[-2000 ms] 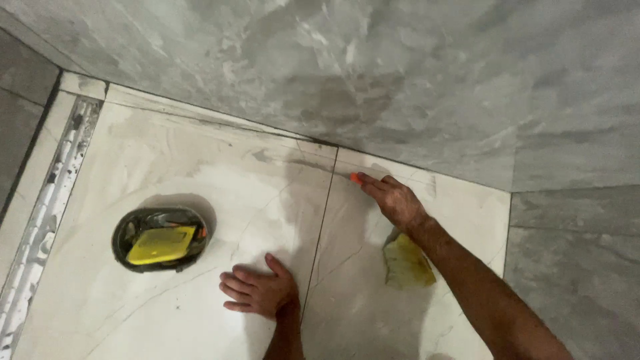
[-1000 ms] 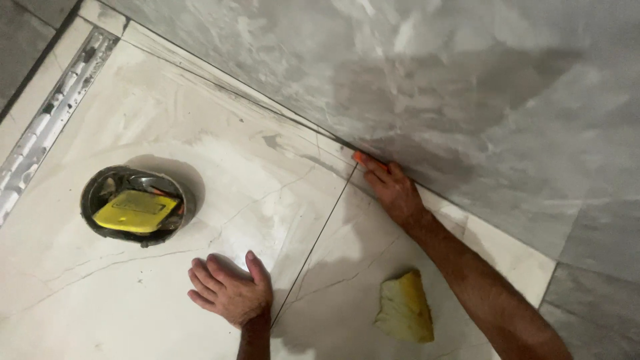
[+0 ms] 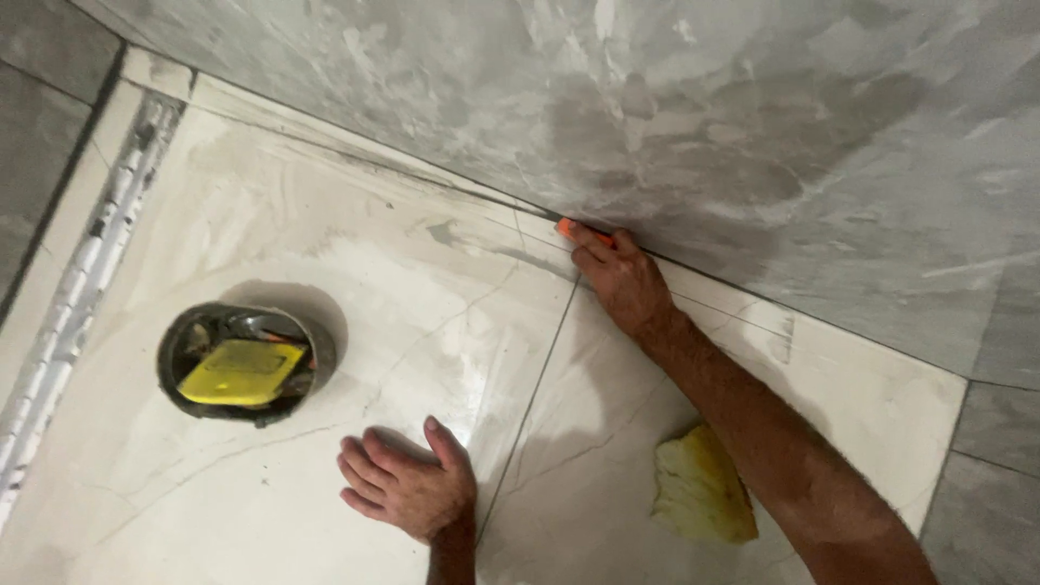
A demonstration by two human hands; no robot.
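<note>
My right hand [image 3: 626,280] grips a small orange tool [image 3: 585,232], which touches the dark joint where the pale floor tile meets the grey marbled wall tile. Its exact kind is partly hidden by my fingers. My left hand [image 3: 410,479] rests with its fingers spread on the floor tile and holds nothing. A worn yellow sponge [image 3: 703,487] lies beside my right forearm. To the left stands a dark round bucket [image 3: 166,357] with a bright yellow block-shaped item [image 3: 244,372] and other things in it.
The grey wall [image 3: 504,89] rises along the far side of the floor. A long metal drain channel [image 3: 97,260] runs down the left edge, near another grey wall [image 3: 41,154]. A dark joint crosses the floor between my hands. Dark grout smears mark the tile near the wall.
From two seconds ago, my right hand has moved with the orange tool from the floor tile up to the wall joint. My left hand stays spread on the floor. The view has shifted somewhat.
</note>
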